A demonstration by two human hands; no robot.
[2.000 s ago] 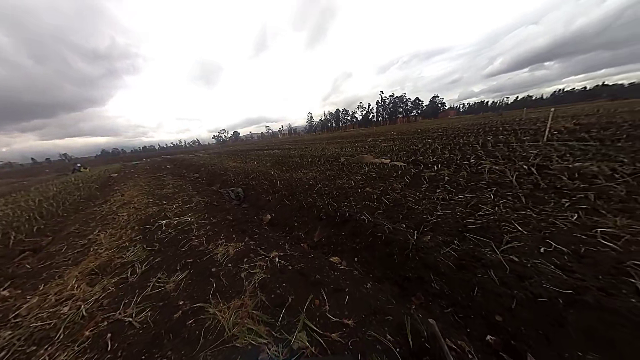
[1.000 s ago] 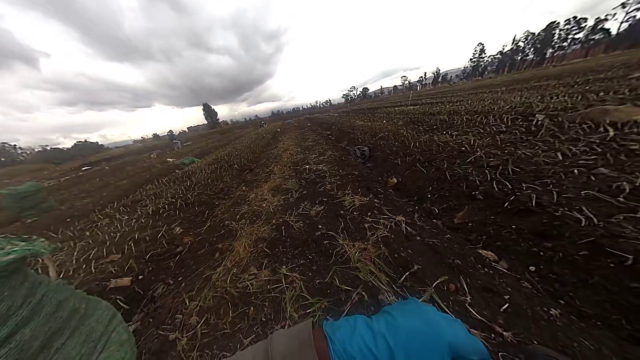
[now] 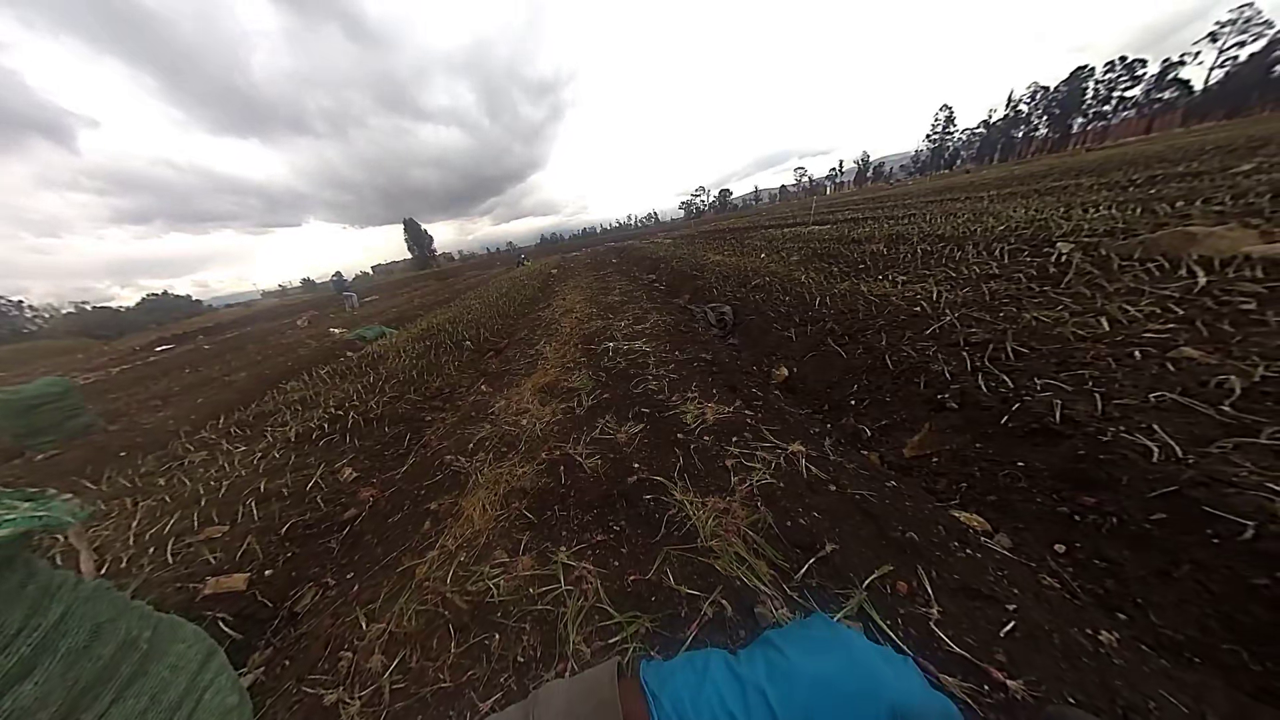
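Observation:
Neither my left hand nor my right hand can be made out in the head view. At the bottom edge, bright blue cloth (image 3: 800, 670) covers part of a limb. A narrow strip of skin separates it from grey-brown fabric (image 3: 570, 697), which the frame cuts off; whether this is an arm or a leg I cannot tell. Pulled plants with green and dry leaves (image 3: 725, 535) lie on dark soil just beyond the blue cloth. A full green mesh sack (image 3: 110, 645) with a lighter green top fills the lower left corner.
A second green sack (image 3: 45, 412) stands farther off at the left, and green material (image 3: 372, 332) lies beyond it. A dark crumpled object (image 3: 718, 317) rests in the furrow. Rows of cut or dry stalks (image 3: 1000, 300) cover the right side. A distant person (image 3: 342, 290) is at the left.
The view has swung left and down since two seconds ago. The green sacks and the blue-clothed limb came into view by one second ago and remain there.

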